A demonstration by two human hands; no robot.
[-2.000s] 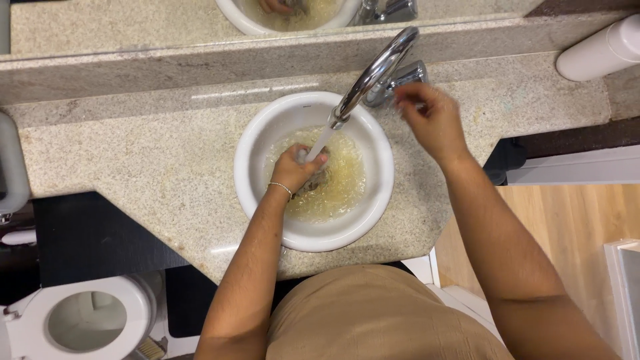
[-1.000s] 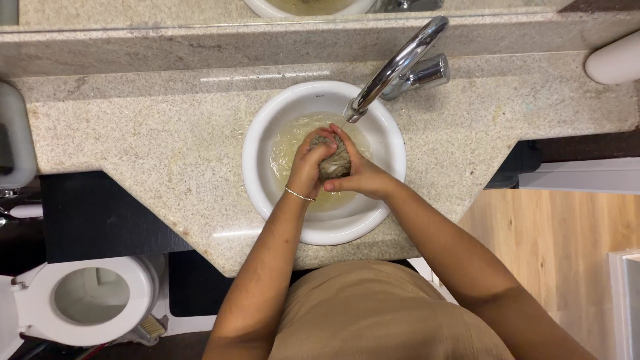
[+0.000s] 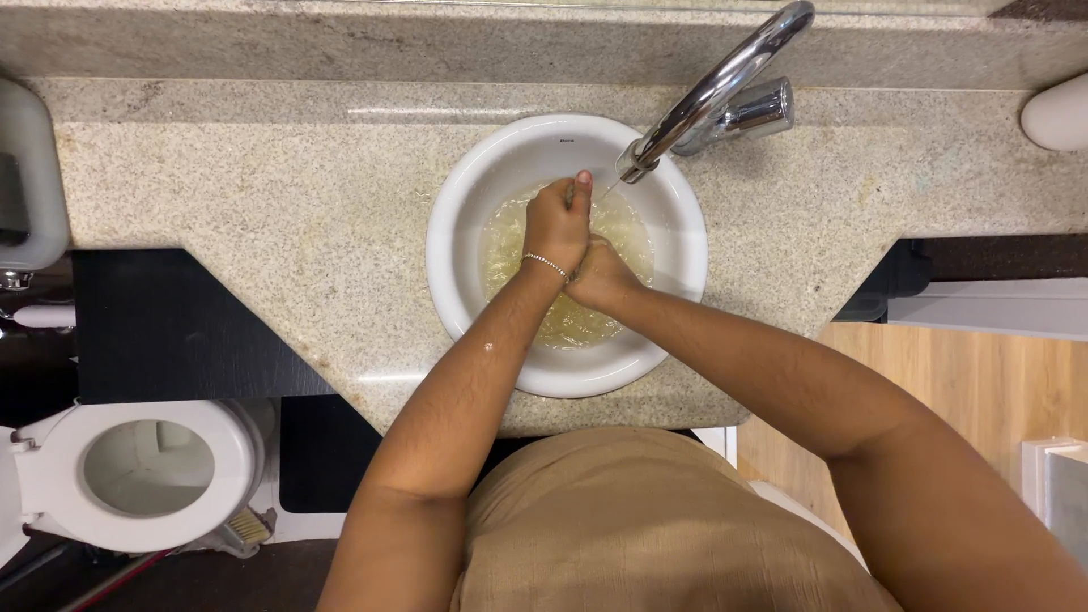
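Note:
Over a round white basin [image 3: 459, 280] holding yellowish water [image 3: 510, 246], both my hands are pressed together. My left hand [image 3: 559, 223], with a beaded bracelet at the wrist, is closed with its thumb up near the faucet tip. Just below and to its right, my right hand [image 3: 602, 276] is curled against it. A small part of a greyish, wrung cloth-like item [image 3: 570, 194] shows in my left fist; most of it is hidden by the hands. The curved chrome faucet [image 3: 714, 81] reaches over the basin, with a thin trickle under its tip.
The speckled stone counter [image 3: 255, 187] surrounds the basin. A chrome faucet handle [image 3: 761, 109] stands behind the spout. A grey plastic container [image 3: 38, 170] is at the far left, a white cylindrical object [image 3: 1058, 115] at the far right, and a toilet [image 3: 229, 476] at lower left.
Two seconds ago my right hand was near the faucet handle and water ran over my left. A second ago both hands cupped the greyish bundle; now they are closed tightly, one above the other.

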